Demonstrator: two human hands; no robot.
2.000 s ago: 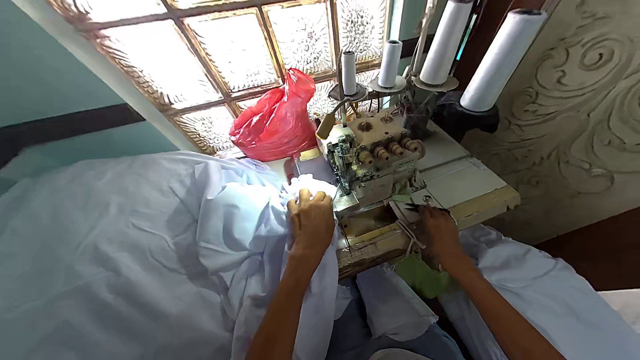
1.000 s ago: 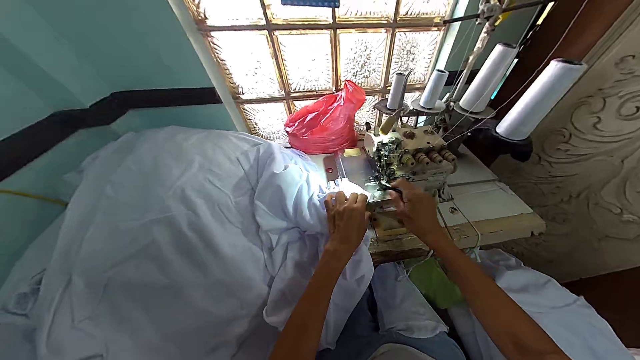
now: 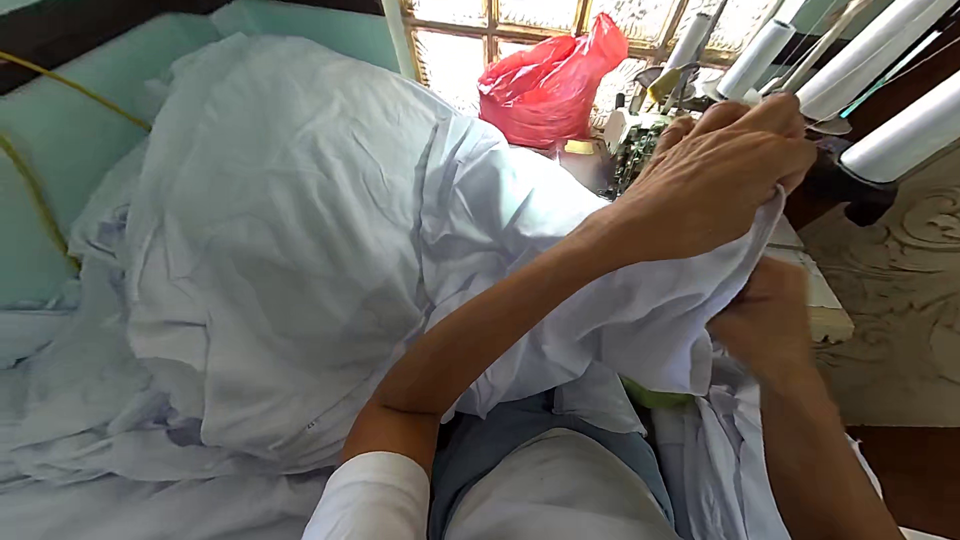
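Observation:
White fabric (image 3: 300, 247) lies heaped on my left and stretches across my lap to my hands. My left hand (image 3: 720, 172) is raised in front of the overlock sewing machine (image 3: 637, 146), its fingers closed on an upper edge of the cloth. Below it, my right hand (image 3: 772, 315) is blurred and partly behind the hanging cloth; its fingers are hidden, so its hold cannot be told. Most of the machine is covered by my left hand and the fabric.
A red plastic bag (image 3: 551, 82) stands by the window behind the machine. White thread cones (image 3: 911, 120) rise at the right. The machine table's corner (image 3: 829, 319) shows beside my right forearm. A yellow cord (image 3: 37, 199) hangs on the left wall.
My left hand has risen from beside the needle area, lifting the cloth in front of the machine. My right hand has left the machine and is lower, beside the cloth. The view has shifted.

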